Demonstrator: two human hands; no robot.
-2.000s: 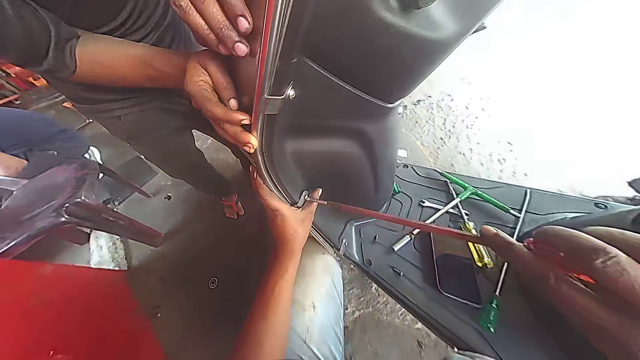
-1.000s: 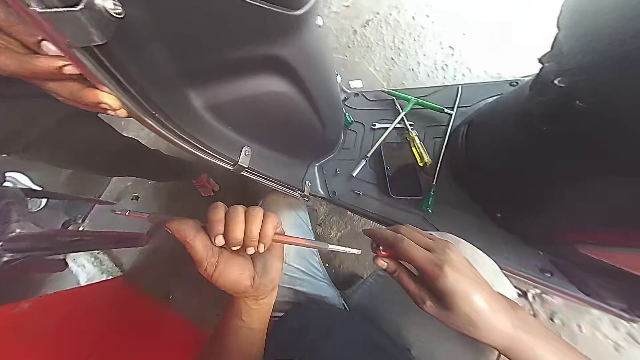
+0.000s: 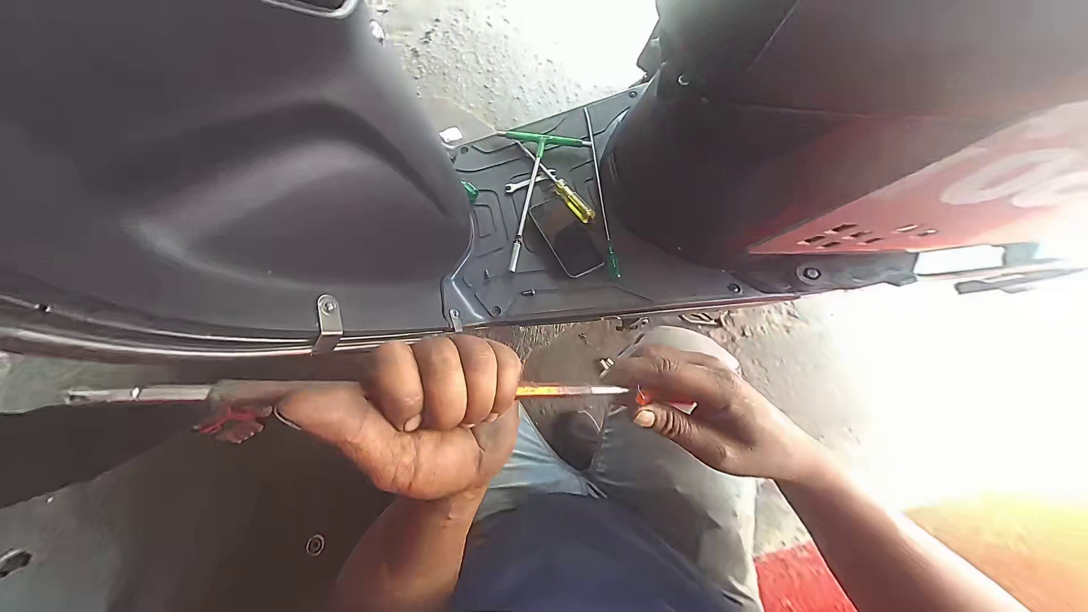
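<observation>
My left hand (image 3: 442,416) is closed around a slim rod-like tool (image 3: 565,391), with a metal end pointing left and a reddish-orange length and pale tip on the right. At that pale tip, my right hand (image 3: 705,412) pinches a small red-orange piece (image 3: 642,396), whose kind is unclear. A small metal piece (image 3: 605,365) shows by the right fingertips. Above the left hand are a metal clip (image 3: 328,316) and a smaller clip (image 3: 456,320) on the edge of a scooter's dark plastic leg shield (image 3: 280,195).
The scooter's floorboard (image 3: 501,293) holds a green T-handle wrench (image 3: 541,141), a yellow-handled screwdriver (image 3: 575,202), an open-end spanner (image 3: 523,184), a phone (image 3: 565,238) and a long green-handled tool (image 3: 614,262). The red-and-black scooter body (image 3: 850,170) stands at right.
My left hand has left the clip at the leg shield's edge and now grips a rod-like tool. My right hand has come to that tool's right end. The view has shifted; the other person's hands are out of view.
</observation>
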